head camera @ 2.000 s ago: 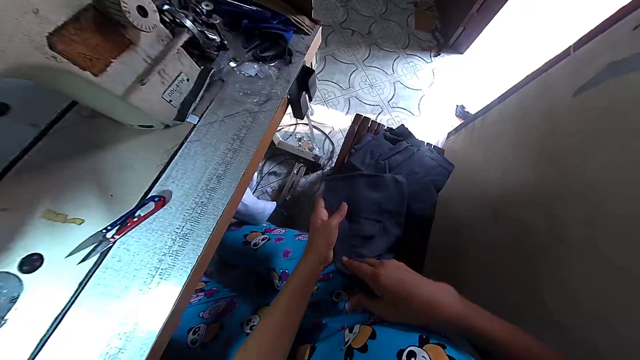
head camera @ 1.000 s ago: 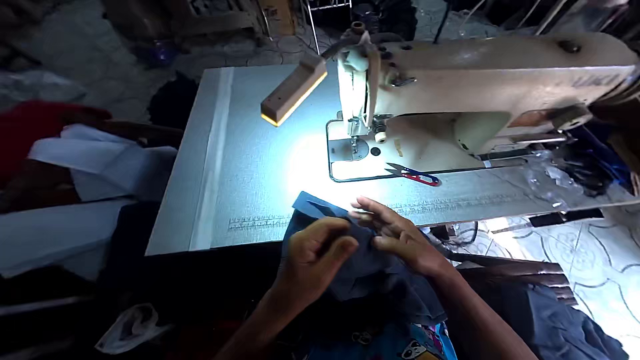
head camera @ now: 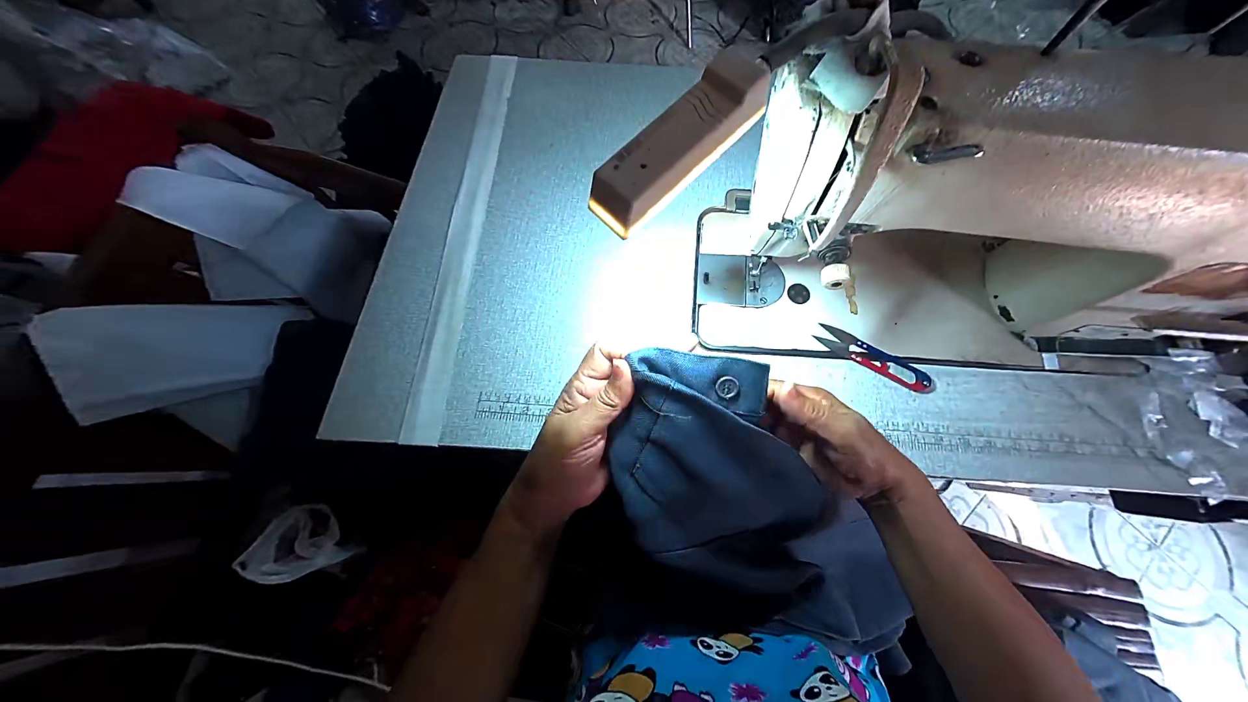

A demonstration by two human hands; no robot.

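A dark blue cloth garment [head camera: 702, 468] is held up over the near edge of the sewing table, its waistband-like edge stretched between both hands. A round button [head camera: 727, 387] sits on that band near its right end. My left hand [head camera: 585, 424] pinches the band's left side between thumb and fingers. My right hand [head camera: 834, 439] grips the right end, some of its fingers hidden behind the cloth. Thread snips [head camera: 877, 359] with blue and red handles lie just beyond my right hand, by the sewing machine [head camera: 1053, 146]. The needle and presser foot [head camera: 756, 278] are beyond the garment.
A lit lamp [head camera: 678, 141] hangs over the grey tabletop [head camera: 556, 195]. A printed ruler strip [head camera: 1004, 442] runs along the near edge. At the left, a person in red is beside white cloth [head camera: 214, 229]. A slatted wooden bench [head camera: 1072, 585] with dark cloth stands lower right.
The view has swung from the bench to the machine. Two seconds ago my hands were at dark cloth by the bench; now the garment's band is spread between them, with the button facing up.
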